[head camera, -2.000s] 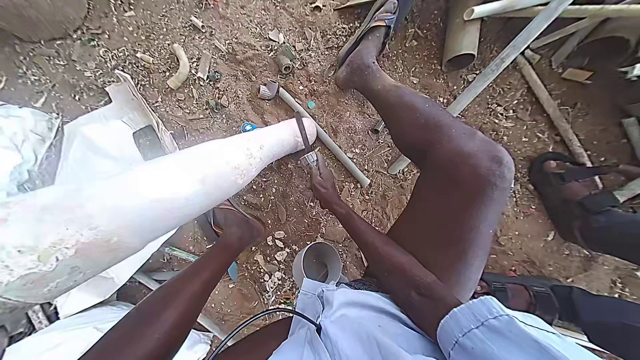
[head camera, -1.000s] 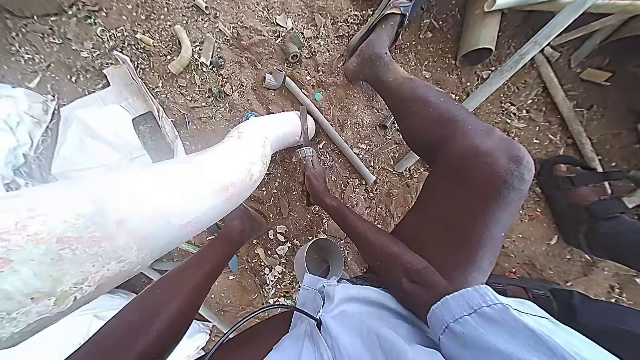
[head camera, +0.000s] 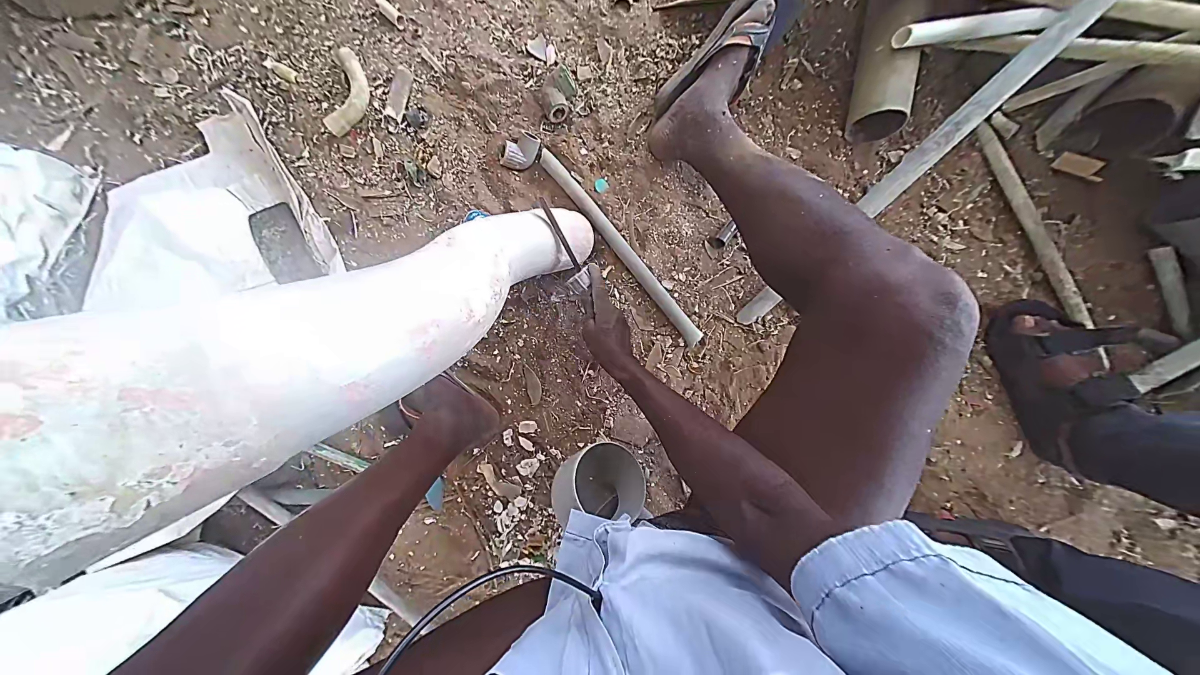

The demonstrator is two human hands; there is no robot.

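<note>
A large, long white form (head camera: 309,347), smooth with pinkish, rough patches, reaches from the left edge and narrows to a rounded end near the middle; its material I cannot tell. My right hand (head camera: 607,323) is closed around the pale handle of a tool with a thin, dark, straight blade (head camera: 561,234). The blade lies crosswise over the form's narrow end, just short of its rounded tip. My left hand is not in view; the form may hide it.
A short plastic pipe piece (head camera: 600,480) stands between my legs. A thin pipe (head camera: 623,248) lies beyond my right hand. Larger pipes (head camera: 881,70) and a metal bar (head camera: 984,103) lie at upper right. Another person's sandalled foot (head camera: 1069,375) is at right. Shavings litter the ground.
The white form's outline near its narrow end differs from the oldest frame, with a bulge now showing, as if turned. My right hand still holds the tool at that end.
</note>
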